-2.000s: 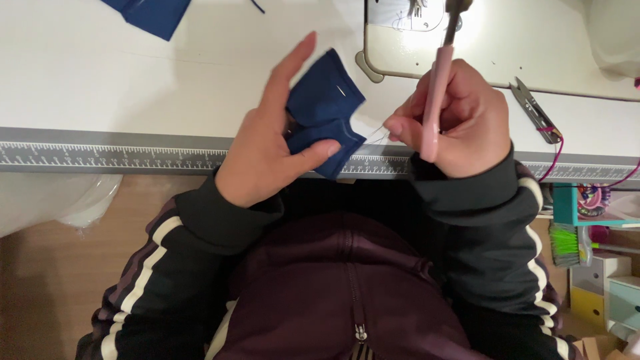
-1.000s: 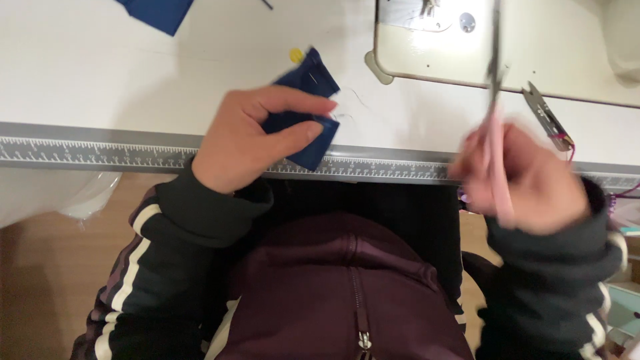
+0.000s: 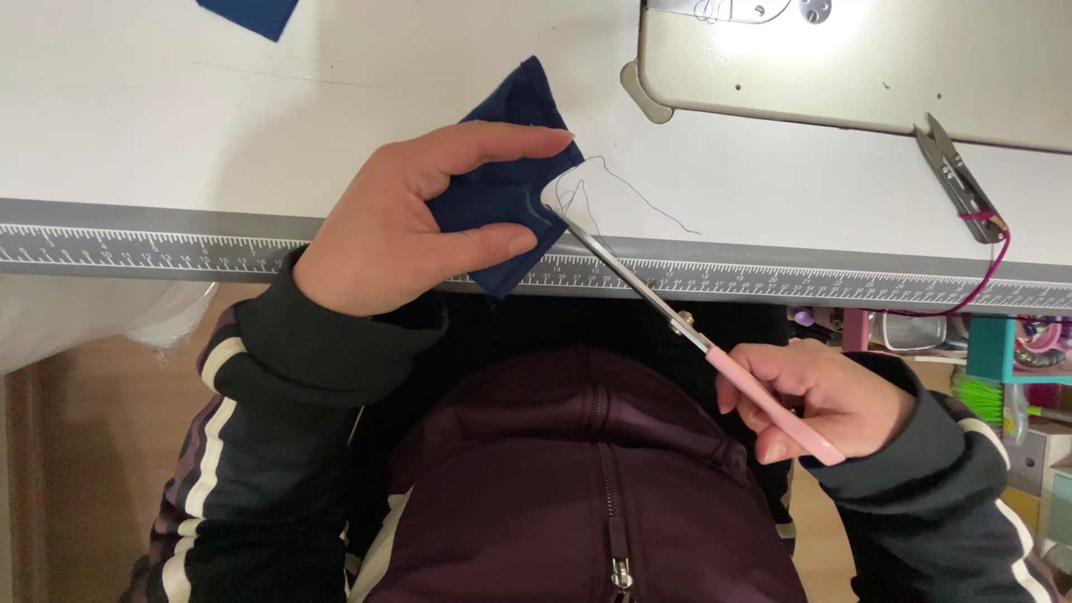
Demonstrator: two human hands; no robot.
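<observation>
My left hand (image 3: 402, 213) presses a folded piece of dark blue fabric (image 3: 494, 201) at the table's front edge, index finger and thumb spread over it. Fine loose threads (image 3: 615, 188) trail from the fabric's right side onto the white surface. My right hand (image 3: 812, 402) holds pink-handled scissors (image 3: 762, 394) low on the right, in front of the table edge. Their long metal blades point up and left, and the tips reach the fabric's right edge beside the threads. Whether the blades are parted there cannot be told.
A measuring scale (image 3: 201, 251) runs along the table's front edge. The sewing machine bed (image 3: 804, 79) lies at upper right, with thread snips (image 3: 959, 180) on a magenta cord just below it. Another blue fabric piece (image 3: 255, 12) is at upper left. Small storage boxes (image 3: 1038, 448) stand below at right.
My right hand has swung the scissors down from upright, and their tips are now at the fabric's edge. Two seconds ago its fingers were at the threads. My left hand has kept the fabric.
</observation>
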